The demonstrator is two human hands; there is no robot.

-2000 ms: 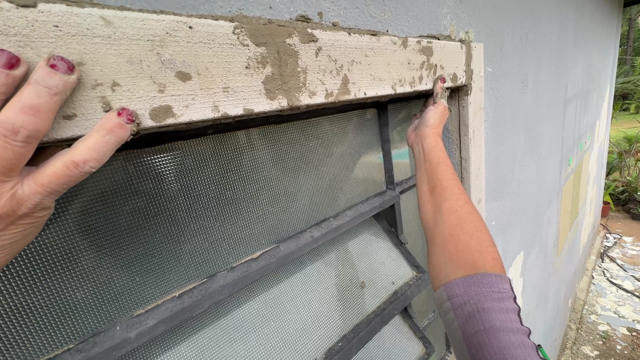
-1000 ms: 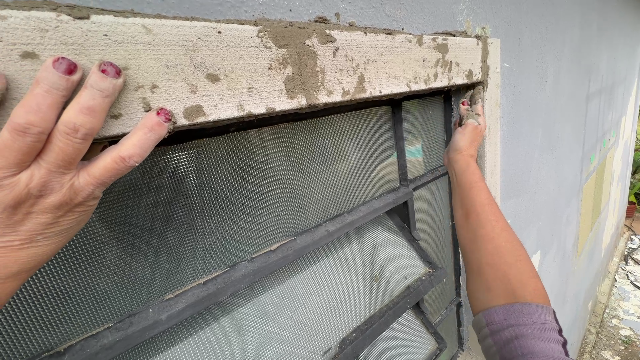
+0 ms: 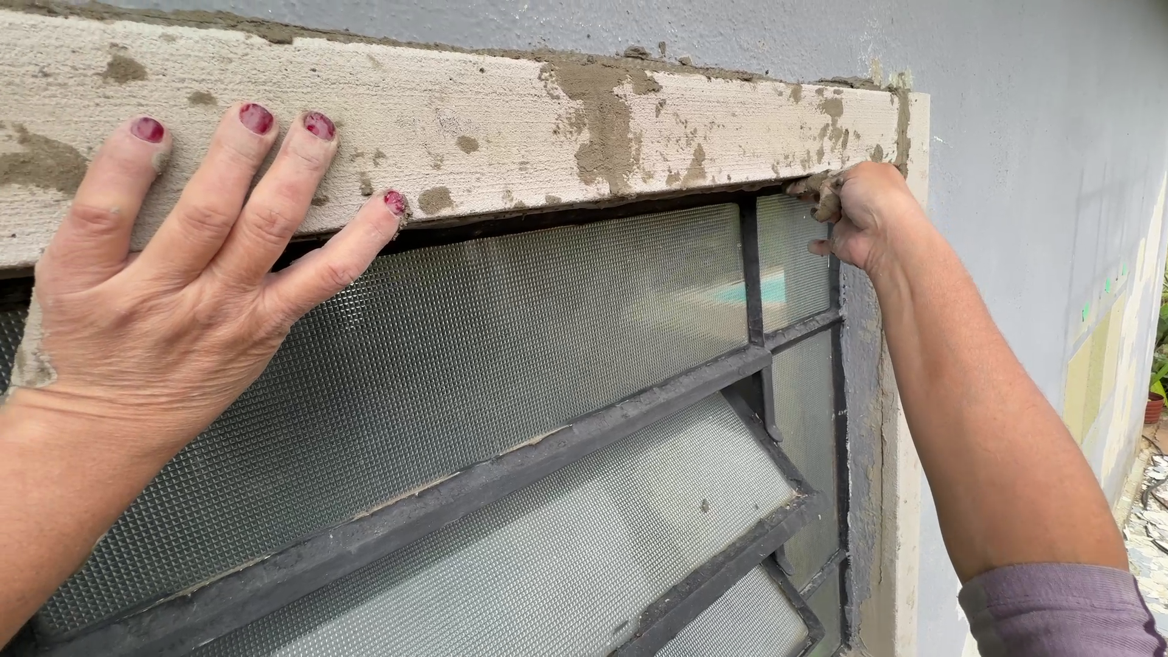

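Observation:
My left hand [image 3: 192, 237] lies with spread fingers flat against the face of a pale window trim board [image 3: 511, 137], which is spotted with grey mortar. It grips nothing. At the board's right end, my right hand [image 3: 862, 210] reaches up under the lower edge, its fingers curled and smeared with wet mortar. Whether it holds a lump of mortar, I cannot tell. Mortar [image 3: 602, 123] runs down the board's face in a wide smear. Below the board is a dark metal window frame [image 3: 547, 452] with textured glass panes [image 3: 511, 310].
A tilted window sash [image 3: 721, 566] stands out from the frame at the lower middle. The grey painted wall [image 3: 1013, 182] runs off to the right, with patches of bare and yellowish surface. A plant pot [image 3: 1154, 408] and pale debris on the ground are at the far right.
My right hand has turned at the corner, and its fingers now curl under the board's lower edge. My left hand stays on the board, with more of it in view.

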